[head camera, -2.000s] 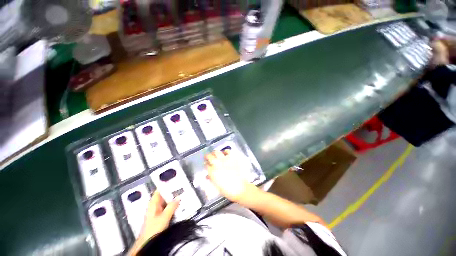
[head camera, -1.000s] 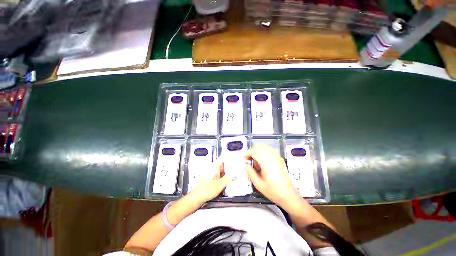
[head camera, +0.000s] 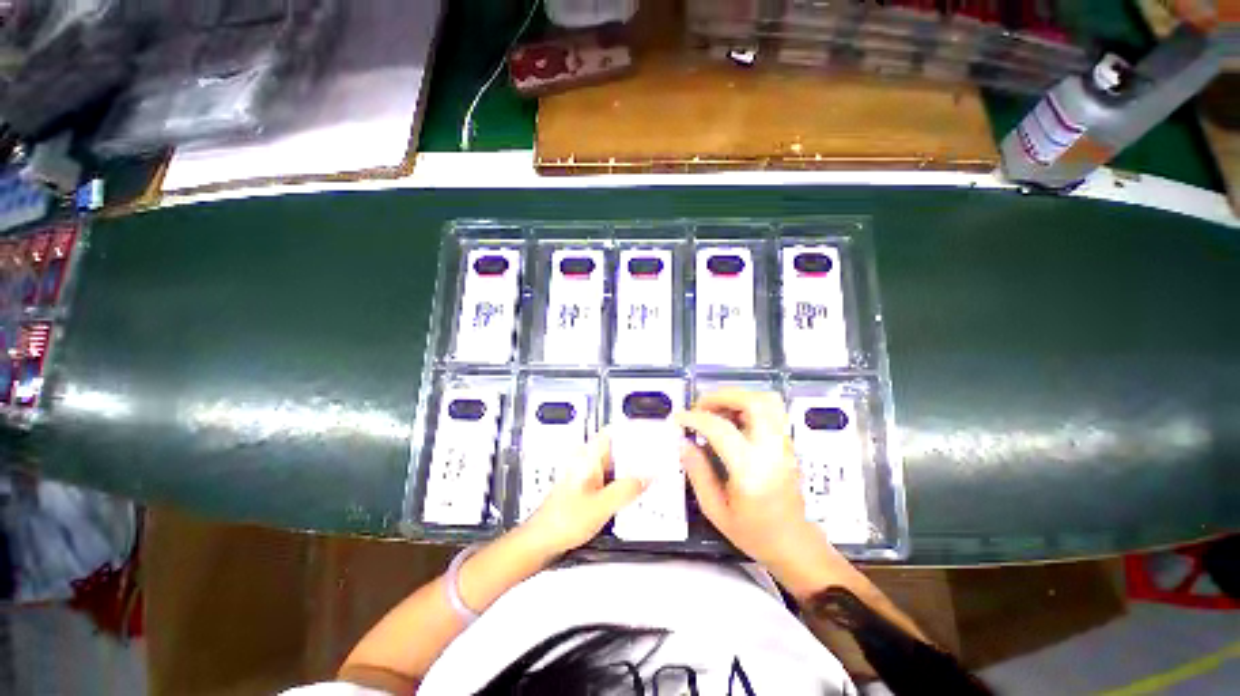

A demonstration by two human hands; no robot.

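Note:
A clear ten-pocket blister tray (head camera: 881, 320) lies on the green bench, with white-backed phones face down in its pockets. My left hand (head camera: 582, 500) holds the left side of one phone (head camera: 650, 476) over the front middle pocket; its dark oval window faces up. My right hand (head camera: 745, 469) is at that phone's upper right edge, fingers bent over the pocket to the right, which it mostly hides. Whether my right fingers pinch anything is unclear.
A brown board (head camera: 762, 120) and a spray bottle (head camera: 1068, 125) stand at the far edge. A white board (head camera: 320, 123) is at far left, a filled tray (head camera: 30, 320) at the left edge. A phone (head camera: 571, 64) lies behind the bench.
The view has swung from a tilt to straight over the tray. My right hand has moved from the right pockets to the held phone's edge. My left hand still holds the phone.

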